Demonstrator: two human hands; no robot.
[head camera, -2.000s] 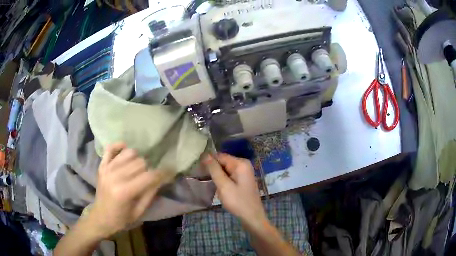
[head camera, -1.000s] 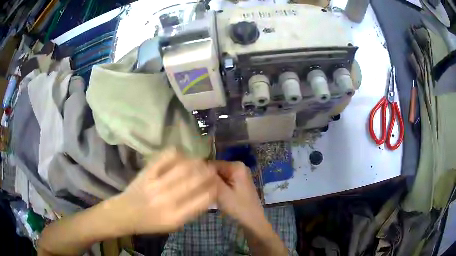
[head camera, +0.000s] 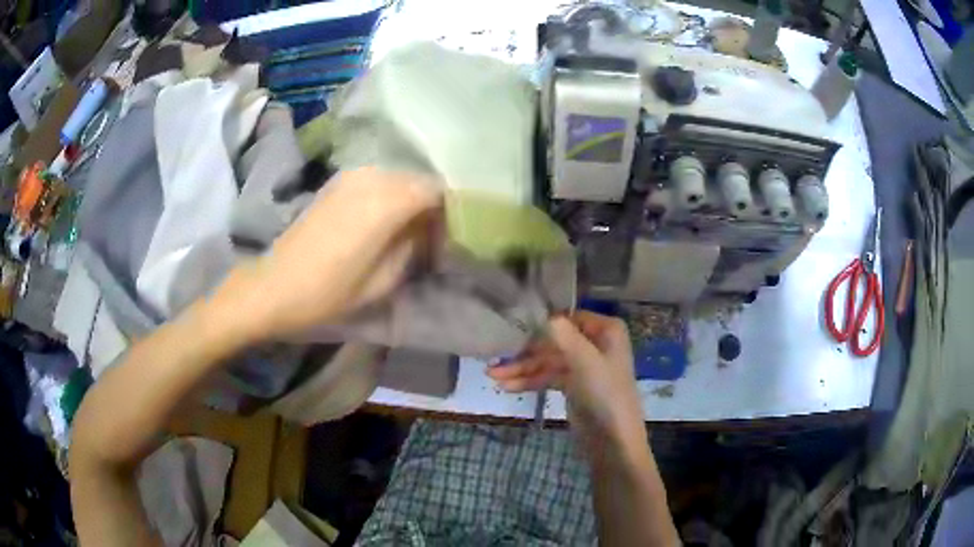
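Observation:
The pale green fabric part (head camera: 454, 118) stands raised left of the overlock machine (head camera: 593, 134), with a yellow-green edge (head camera: 497, 227) below it. The grey-brown garment (head camera: 449, 310) hangs below and spreads left. My left hand (head camera: 385, 219) is blurred and closed on the cloth near the middle. My right hand (head camera: 571, 347) pinches the garment's right edge with thumb and finger, in front of the presser foot area; its other fingers are spread. The cloth at the needle is partly hidden, so I cannot tell if it is under the foot.
Red-handled scissors (head camera: 854, 308) lie right of the machine. A blue scrap tray (head camera: 660, 358) with trimmings is under the machine front, beside a small black round object (head camera: 729, 347). Striped dark blue cloth (head camera: 315, 66) lies at the back left. Green-grey strips (head camera: 924, 321) hang at the right.
My left hand has moved up and left from beside the right hand, lifting the green part and garment. The right hand still holds the cloth edge. The view has shifted, placing the machine further right.

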